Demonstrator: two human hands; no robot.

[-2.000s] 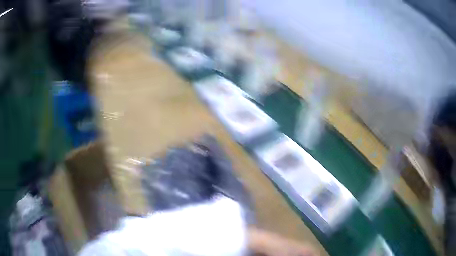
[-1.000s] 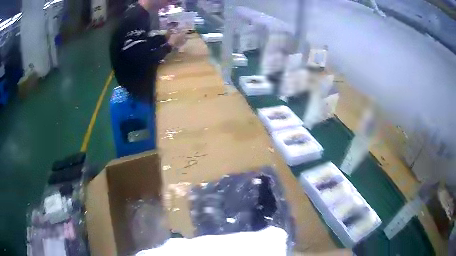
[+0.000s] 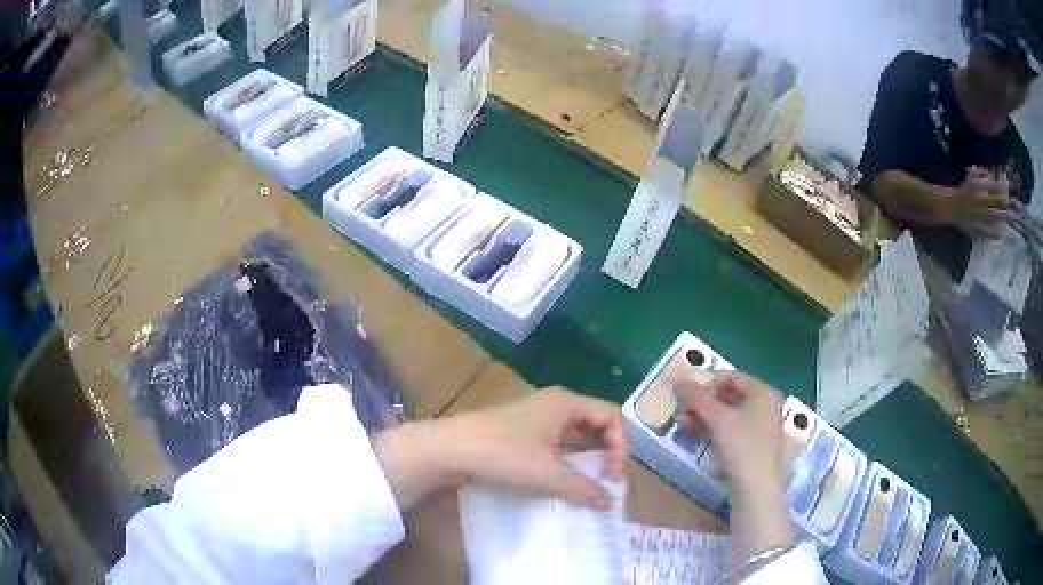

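Note:
My left hand pinches the top edge of a white sheet over the near bench. A label sheet with rows of small print lies beside it, partly covered. My right hand is over a white tray on the belt, thumb and fingertips close together at its slots. Whether they hold a sticker is too small to tell. This tray shows a beige unit with a black round spot in a side slot; my right hand hides part of the contents.
Filled trays run along the green belt on both sides. Printed cards stand upright. A crumpled dark parts bag lies on the near bench at left. Across the belt are a brown box and a person in dark clothing.
The view has swung right and down, towards the belt. Both my hands have come into view, the left at the white sheet and the right over a tray.

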